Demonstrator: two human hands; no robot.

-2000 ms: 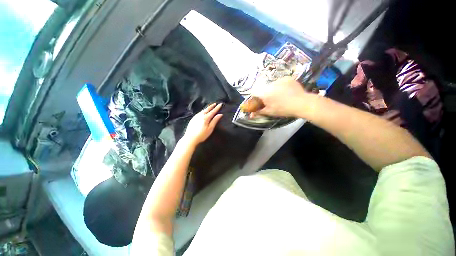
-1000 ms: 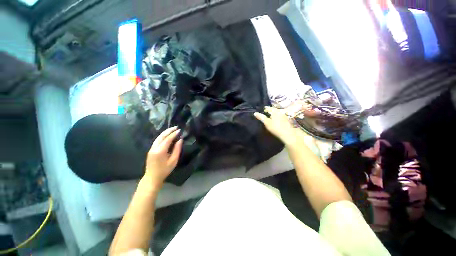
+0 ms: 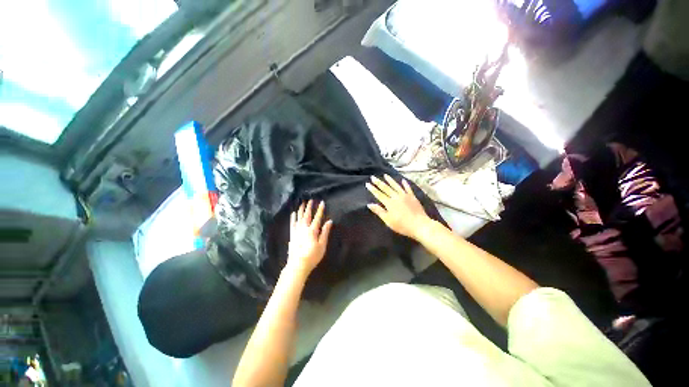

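A black garment (image 3: pixel 344 181) lies spread and partly bunched over the table and over a dark padded bolster (image 3: pixel 189 302), whose rounded end shows at the left. Shiny wrinkled lining (image 3: pixel 245 178) shows on its left part. My left hand (image 3: pixel 308 238) lies on the cloth with fingers spread. My right hand (image 3: pixel 398 205) lies flat on the cloth further right, fingers spread. Neither hand visibly grips the cloth. The steam iron (image 3: pixel 470 136) rests at the right on a crumpled pale cloth (image 3: pixel 483 189), away from both hands.
A narrow blue box (image 3: pixel 195 162) stands behind the garment. A pile of dark and pinkish garments (image 3: pixel 612 242) is at the right, below table level. The white table edge (image 3: pixel 121 302) shows at the left. A wall with a pipe (image 3: pixel 245 91) runs behind.
My right hand let go of the iron, which now rests on the pale cloth. Both hands have come onto the garment and lie with fingers spread. The garment's front part looks smoother than one second ago.
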